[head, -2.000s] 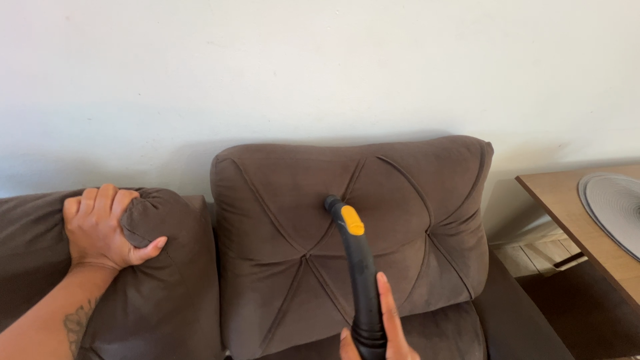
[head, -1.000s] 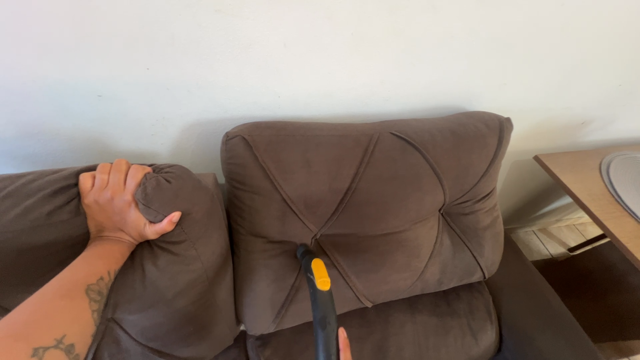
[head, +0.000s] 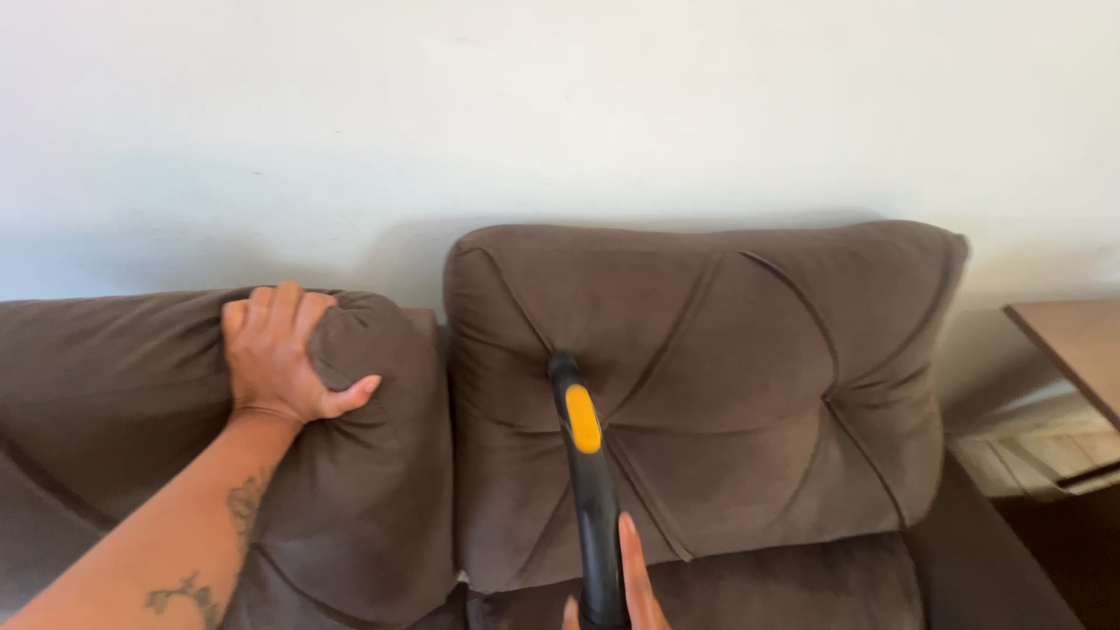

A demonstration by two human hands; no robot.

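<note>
My left hand (head: 284, 354) grips the top corner of the left brown back cushion (head: 376, 490), its fabric bunched between thumb and fingers. At the bottom edge, my right hand (head: 637, 582) holds a black vacuum cleaner handle (head: 595, 499) with a yellow part near its far end; only some fingers show. The tip of the black tube meets the tufted right back cushion (head: 726, 350) at a seam, left of its middle. Whether a nozzle is fitted there cannot be told.
Behind the sofa rises a white wall (head: 560, 114). The seat cushion (head: 744, 586) lies below the right back cushion, with the sofa's armrest (head: 989, 542) beside it. A wooden tabletop (head: 1076, 341) juts in at the right.
The black tube's tip has moved up and left over the right cushion from near its central tuft a second ago. My left hand keeps its hold on the left cushion.
</note>
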